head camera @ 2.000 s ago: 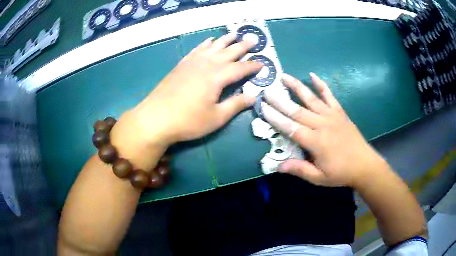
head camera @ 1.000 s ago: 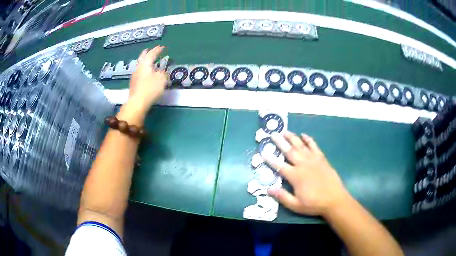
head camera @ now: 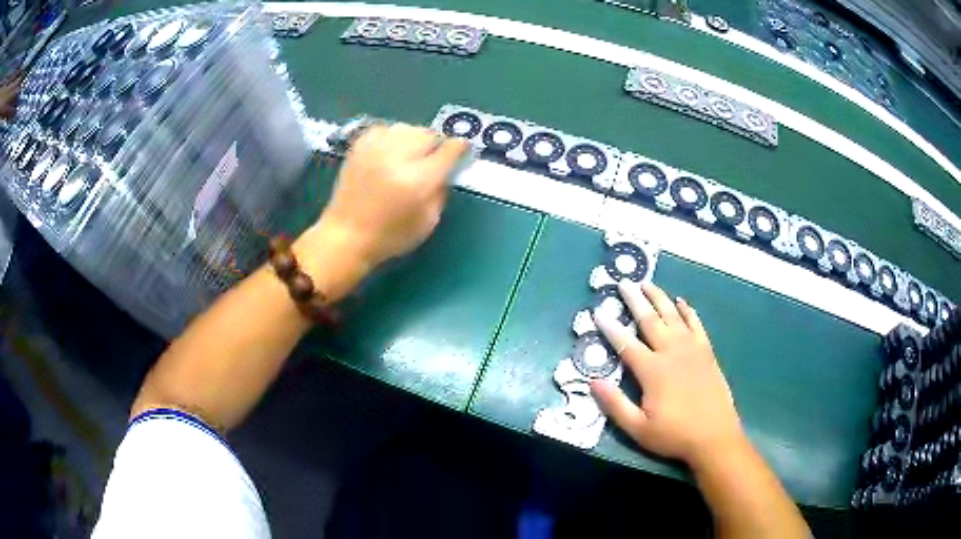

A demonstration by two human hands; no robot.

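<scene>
A holder plate point(head camera: 572, 421) lies across the bench with three round disc units point(head camera: 627, 261) showing; its nearest seat shows pale and without a black ring. My right hand point(head camera: 674, 390) rests flat with fingers apart on the plate's right side, fingertips over the second disc and thumb beside the third. My left hand point(head camera: 395, 195) is closed above the white guide strip, left of the row of filled plates. A blurred silver-grey piece, seemingly a holder plate point(head camera: 465, 160), shows at both sides of the fist; most of it is hidden.
Filled plates point(head camera: 613, 187) run end to end along the white guide strip point(head camera: 548, 195). More plates lie on the green line beyond point(head camera: 413, 37). A tall stack of clear trays point(head camera: 200, 158) stands at left. Dark stacked plates point(head camera: 901, 421) stand at the right end of the bench.
The view has turned left. My left hand has closed and come back from the line with the silver-grey piece. My right hand still rests on the plate; its third disc shows more clearly.
</scene>
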